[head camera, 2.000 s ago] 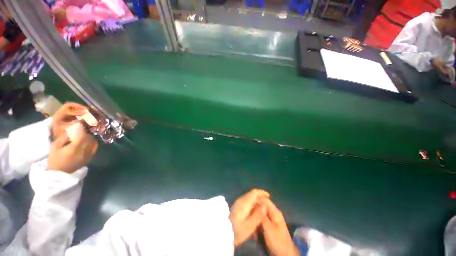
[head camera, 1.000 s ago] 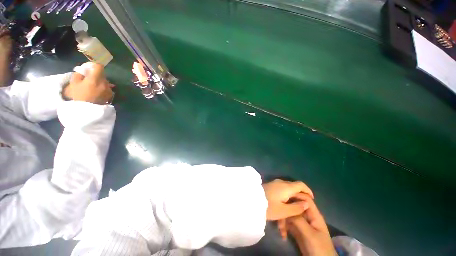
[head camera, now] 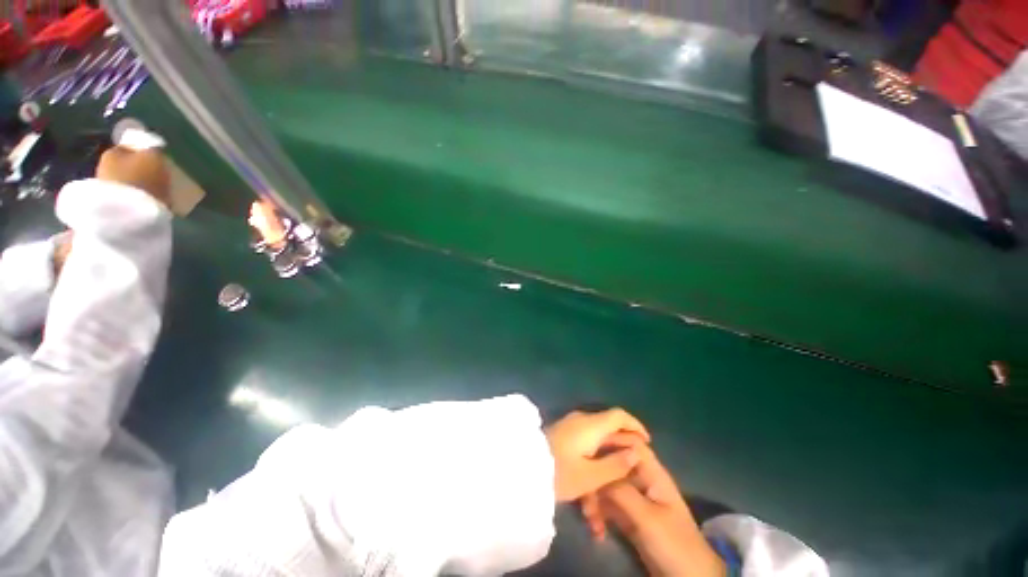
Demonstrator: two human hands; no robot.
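My left hand (head camera: 595,453) and my right hand (head camera: 654,516) rest on each other at the lower middle, over the near green surface. The left fingers lie loosely across the right hand, thumb and forefinger apart. The right fingers are partly hidden under them. No part shows in either hand. A blue band is at my right cuff. A tiny white scrap (head camera: 511,286) lies near the dark seam. Round shiny metal caps (head camera: 295,250) cluster at the foot of the left post, with one cap (head camera: 233,298) apart.
A neighbour's white sleeve (head camera: 107,282) and hand reach a pale bottle (head camera: 184,189) at left. A metal post (head camera: 220,118) slants down to the belt. A black tray (head camera: 778,107) with white paper lies at upper right. A small coppery part (head camera: 998,373) is at far right.
The view has swung right and back left. My hands went from fingertips together to lying overlapped. The neighbour's hands left the caps for the bottle; one cap now lies apart.
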